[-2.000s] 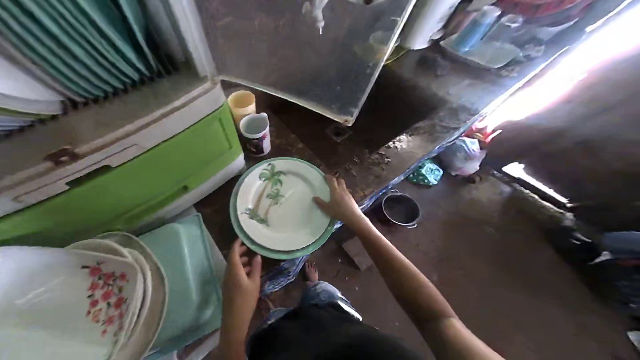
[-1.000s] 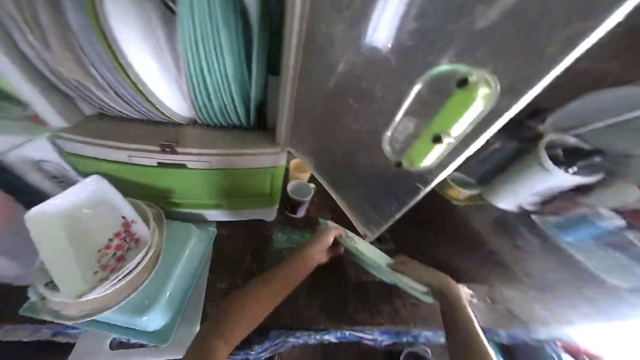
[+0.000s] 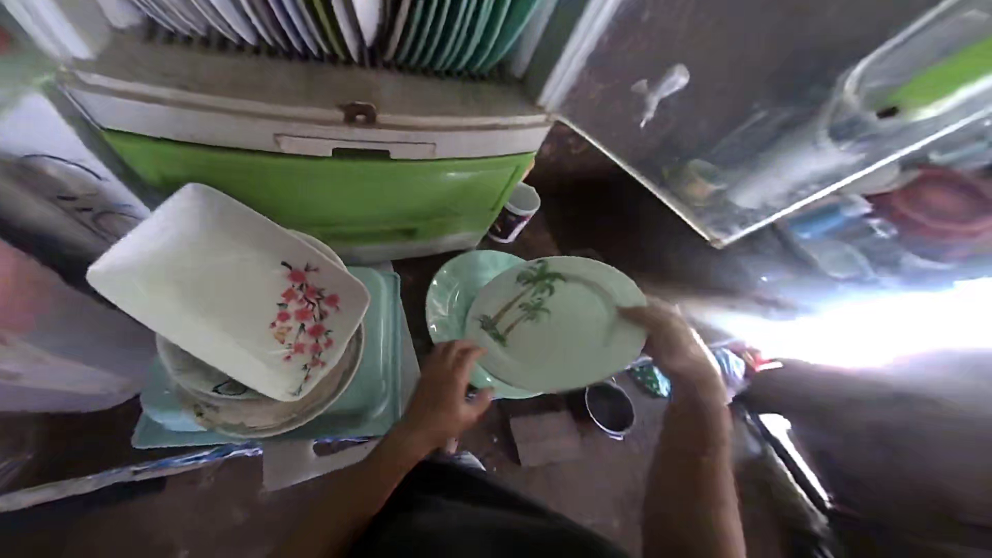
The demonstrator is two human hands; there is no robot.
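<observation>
My right hand (image 3: 673, 341) grips the right rim of a white oval plate (image 3: 566, 325) with green palm trees, tilted over a round pale green plate (image 3: 453, 291). My left hand (image 3: 449, 387) is at the lower left of both plates, fingers bent and apart; whether it touches a rim I cannot tell. Left of it, a white rectangular dish with pink blossoms (image 3: 209, 279) lies on stacked bowls (image 3: 341, 380) and a pale green tray (image 3: 380, 310). Upright plates (image 3: 457, 31) fill the rack above a green drawer (image 3: 333, 194).
A printed mug (image 3: 518, 211) stands at the drawer's right corner. The open clear cabinet door (image 3: 713, 232) juts out at upper right. A dark pot (image 3: 610, 407) and a flat block (image 3: 545, 438) lie below on the floor. A red basin (image 3: 942, 209) sits at far right.
The two plates were stacked together two seconds ago; now the palm plate is shifted right over the green one. My left hand has come away from its grip of one second ago.
</observation>
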